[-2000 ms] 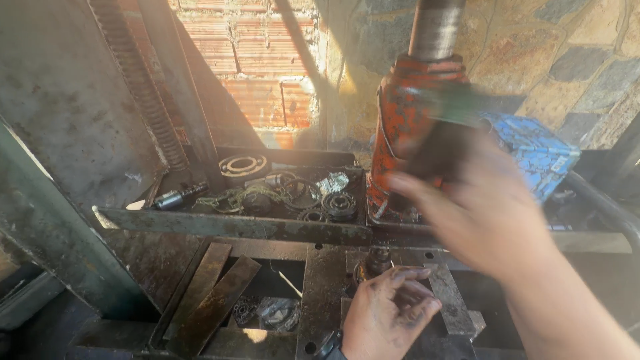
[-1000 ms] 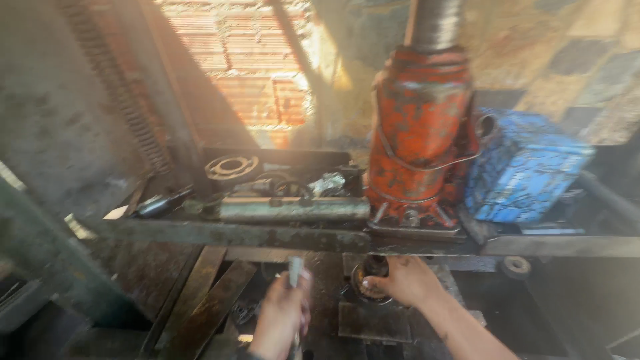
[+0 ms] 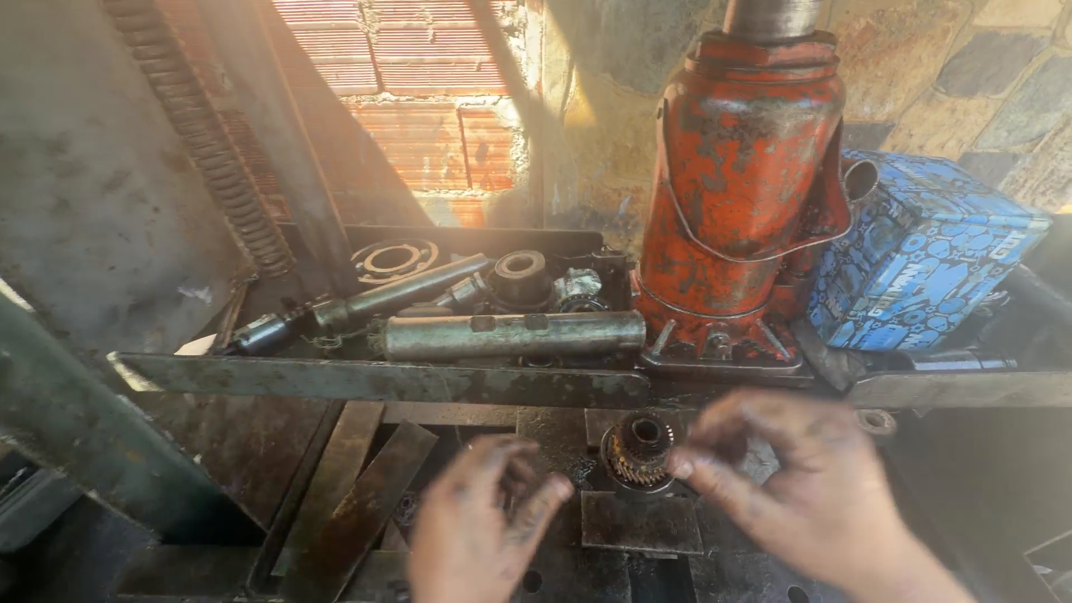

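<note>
A greasy metal gear with a hollow hub [image 3: 641, 452] stands on the metal press bed, on or behind a small rectangular steel plate [image 3: 641, 521]. Just to its right is my right hand [image 3: 779, 481], fingers curled and apart, with the fingertips close to the gear; whether they touch it is unclear. To the left of the gear, my left hand [image 3: 496, 511] hangs over the bed with its fingers bent and apart, holding nothing that shows. A thick steel tube [image 3: 515, 335] with notches lies on the shelf beyond both hands.
A red bottle jack [image 3: 741, 176] stands behind the gear, beside a blue patterned box [image 3: 921, 251]. The shelf's raised front edge [image 3: 377, 381] crosses the view. Behind it lie a long metal shaft [image 3: 402, 289] and bearing parts [image 3: 519, 280]. Loose flat bars [image 3: 360, 511] rest at lower left.
My left hand no longer holds the pale bar-like object seen a second ago. My right hand has drawn back to the right from the gear. The long shaft now lies across the shelf.
</note>
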